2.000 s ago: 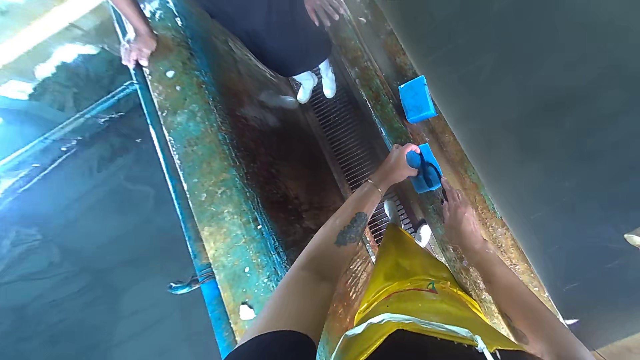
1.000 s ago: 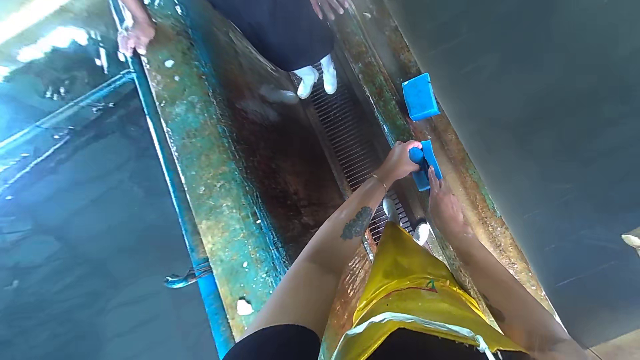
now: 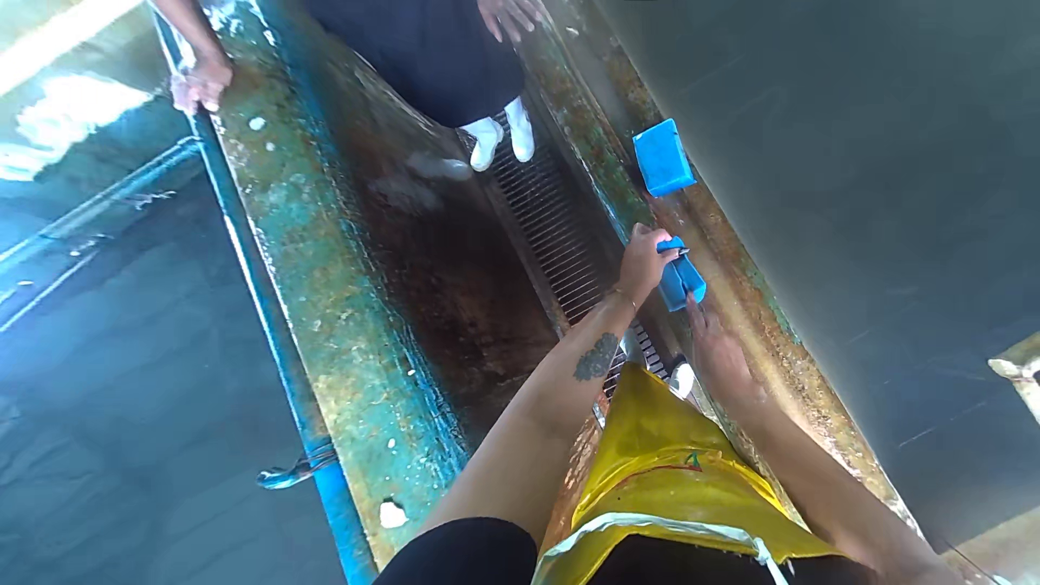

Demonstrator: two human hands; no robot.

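Observation:
A small blue plastic box [image 3: 681, 283] is right of centre, over the narrow rusty ledge. My left hand [image 3: 644, 264] grips a small blue object with a dark part [image 3: 673, 246] at the box's upper end; what it is I cannot tell. At the box's lower end, the fingertips of my right hand [image 3: 719, 345] touch its near side, and whether they grip it is unclear. Farther up the ledge lies another blue plastic box [image 3: 664, 158], apart from both hands.
A person in a dark apron [image 3: 439, 57] and white boots stands ahead, one hand on a blue rail [image 3: 244, 244] at the left. A metal grate [image 3: 552, 236] runs along the floor between mossy concrete walls [image 3: 325, 325]. Dark water lies beyond both sides. I wear a yellow apron [image 3: 674, 496].
Two seconds ago a dark, long object spanned from the box to my right hand; now it does not show there. My right hand has moved up to the box's lower end.

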